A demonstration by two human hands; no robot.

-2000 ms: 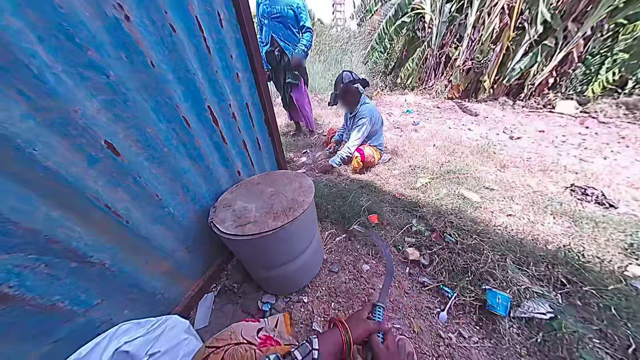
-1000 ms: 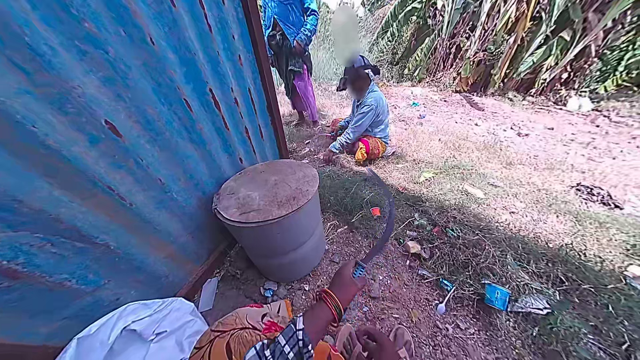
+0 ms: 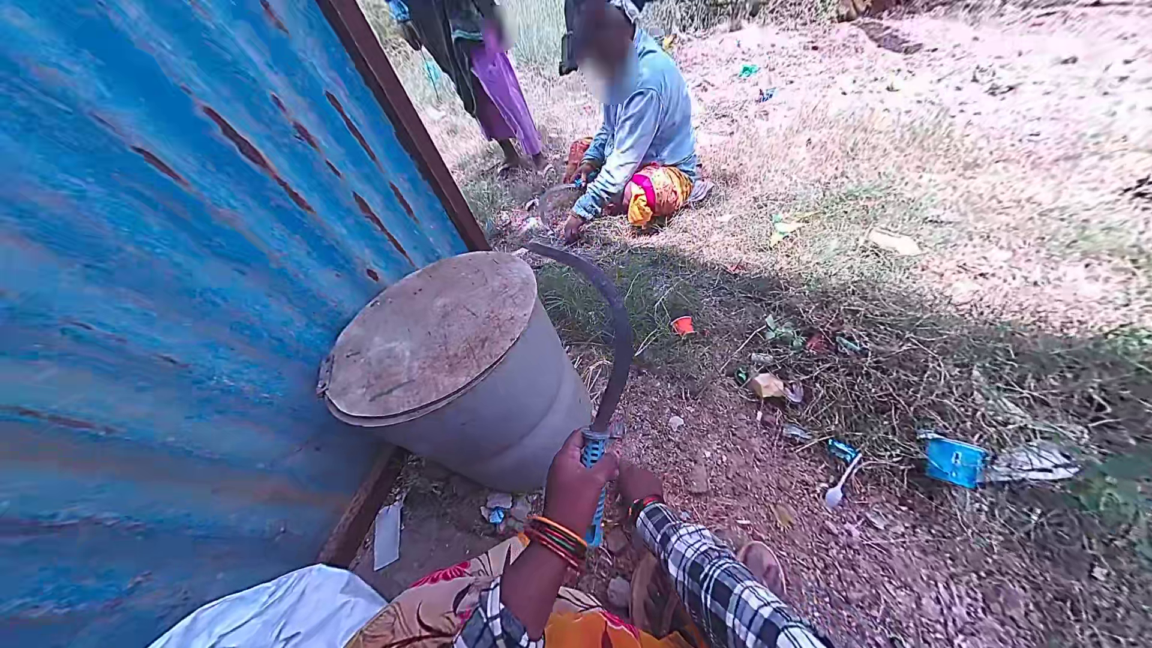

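Observation:
A sickle with a curved dark blade [image 3: 617, 333] and a blue patterned handle stands up from my left hand [image 3: 576, 481], which is closed around the handle. The blade's tip points up and left, beyond the lidded grey drum [image 3: 432, 337]. Right beside the handle is my right hand [image 3: 637, 484], close to the left one; its fingers are partly hidden, so whether it touches the handle is unclear. Bangles circle the left wrist, and checked sleeves cover both forearms.
A rusty blue corrugated metal wall [image 3: 180, 270] fills the left side. Ahead, a person [image 3: 648, 117] sits on the ground with a curved tool; another person [image 3: 477, 81] stands behind. Dry grass, a blue container [image 3: 956, 461], a white plastic spoon [image 3: 842, 482] and an orange cup [image 3: 683, 325] lie to the right.
My right hand, low and apart from the sickle one second ago, has come up beside its handle. The left hand has kept hold of the sickle. The view has tilted downward.

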